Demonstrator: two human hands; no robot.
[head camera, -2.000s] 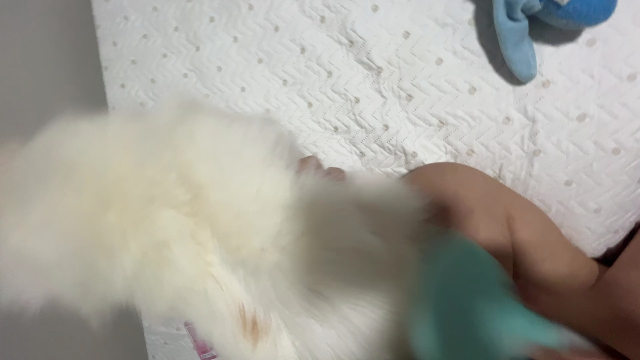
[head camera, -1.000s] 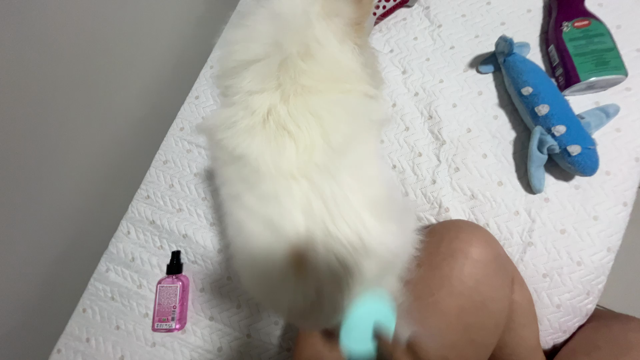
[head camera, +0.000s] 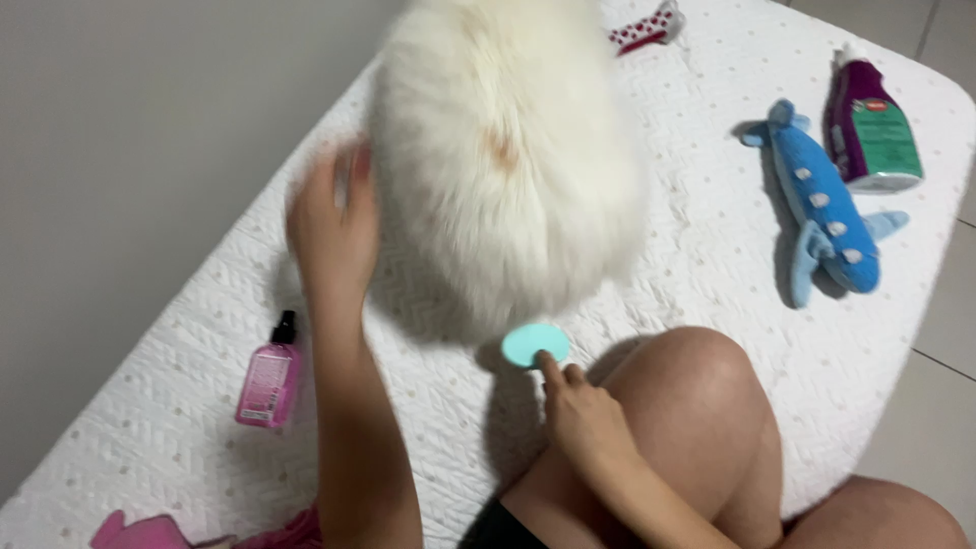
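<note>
A white long-haired animal (head camera: 496, 137) with small brownish patches fills the upper middle; its head is out of view. My left hand (head camera: 339, 213) is at its left flank, blurred, fingers apart; nothing shows in it. Near the animal's lower end, my right hand (head camera: 583, 404) holds a turquoise oval brush (head camera: 535, 345), the index finger laid on its back. The brush's underside is hidden. A small gap shows between the brush and the fur.
On the white quilted cover (head camera: 442, 404) lie a pink spray bottle (head camera: 268, 381), a blue plush toy (head camera: 827, 206), a purple and green bottle (head camera: 877, 130) and a red-dotted item (head camera: 648, 29). Pink cloth (head camera: 145, 532) is at lower left, my bent knees at lower right, a grey wall at left.
My left hand has come into view beside the animal's left flank. The turquoise brush, over the animal's lower end a second ago, is now just below the fur. The view has shifted.
</note>
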